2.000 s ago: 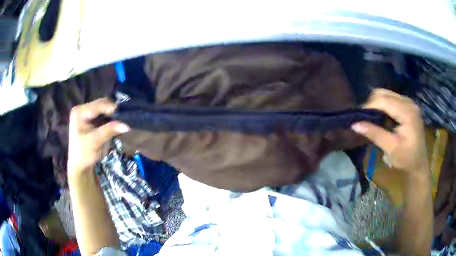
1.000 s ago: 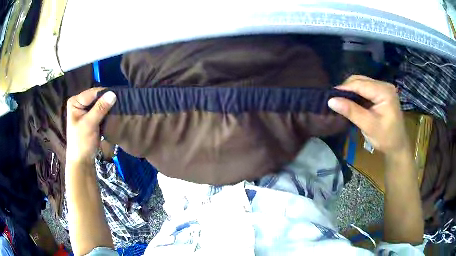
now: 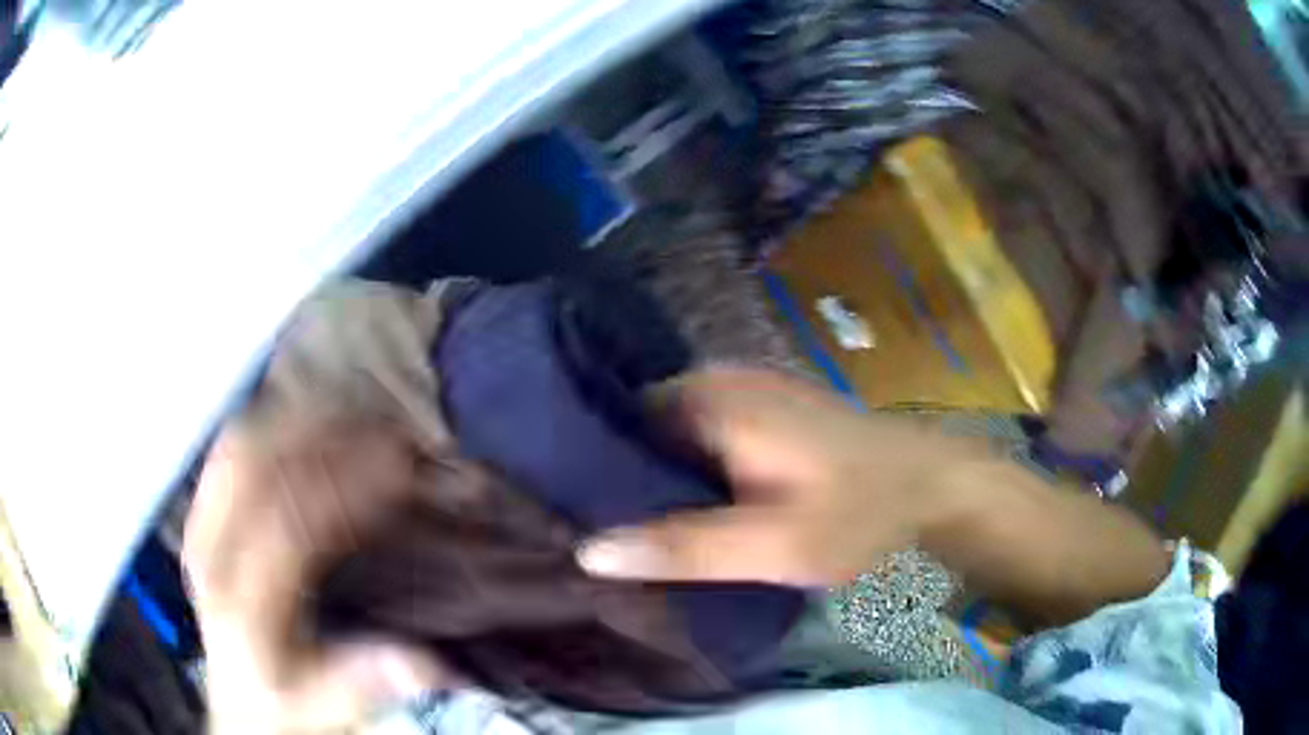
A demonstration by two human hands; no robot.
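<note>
The brown garment piece (image 3: 503,610) is bunched over my lap, blurred by motion. Its navy elastic waistband (image 3: 528,395) is curved and folded near the middle left. My right hand (image 3: 782,474) is closed on the waistband, with the thumb lying across the front of the cloth. My left hand (image 3: 273,574) is at the lower left, strongly blurred, against the brown cloth; its fingers are partly hidden and its grip does not show clearly.
The white table (image 3: 216,158) fills the upper left, with its curved edge beside the garment. A taped cardboard box (image 3: 876,302) stands on the right. Brown cloth (image 3: 1105,101) is piled at the upper right. Speckled floor (image 3: 897,618) shows below the box.
The view has swung to the right. The waistband, held stretched straight between both hands before, is now slack and bunched, and my hands are closer together.
</note>
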